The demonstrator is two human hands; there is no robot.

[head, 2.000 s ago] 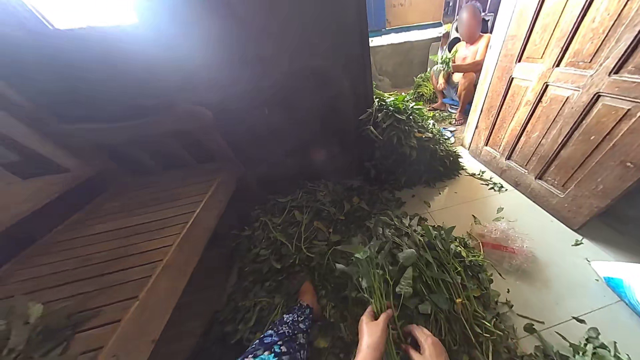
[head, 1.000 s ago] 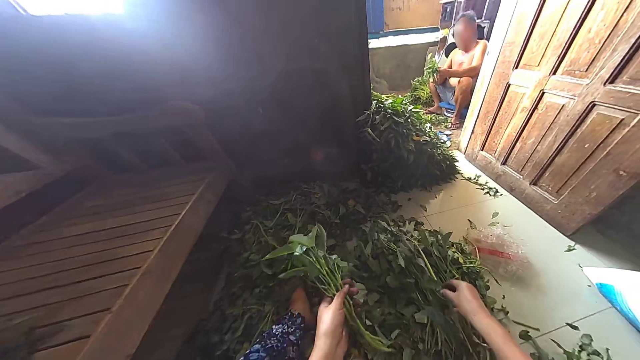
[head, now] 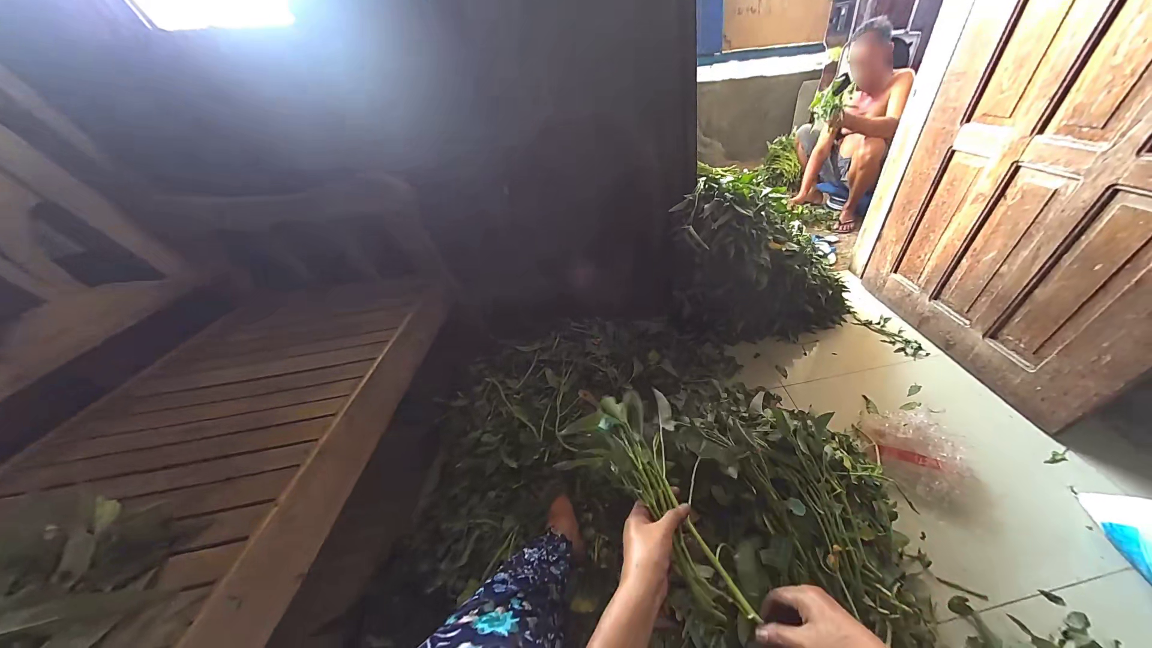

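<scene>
My left hand (head: 650,540) is closed around a small bunch of leafy green stems (head: 646,468), its leaves pointing up and away from me. At the lower right, my right hand (head: 805,616) has its thumb and fingers at the lower end of a stem from that bunch. Beneath both hands lies a wide heap of cut leafy greens (head: 810,486), with long stems to the right and a darker mass of leaves to the left. My bare foot (head: 564,522) and a blue flowered trouser leg (head: 513,598) are left of my left hand.
A slatted wooden bench (head: 297,504) is at left, with greens on its near corner. A taller pile of greens (head: 765,261) stands by the doorway. Outside, a person (head: 864,117) sits low holding greens. A panelled wooden door (head: 1035,207) and clear plastic wrap (head: 927,454) are at right.
My right hand has come from the heap at the right down to the bunch's stem end. The bunch in my left hand has shifted rightward. The person outside has lowered an arm.
</scene>
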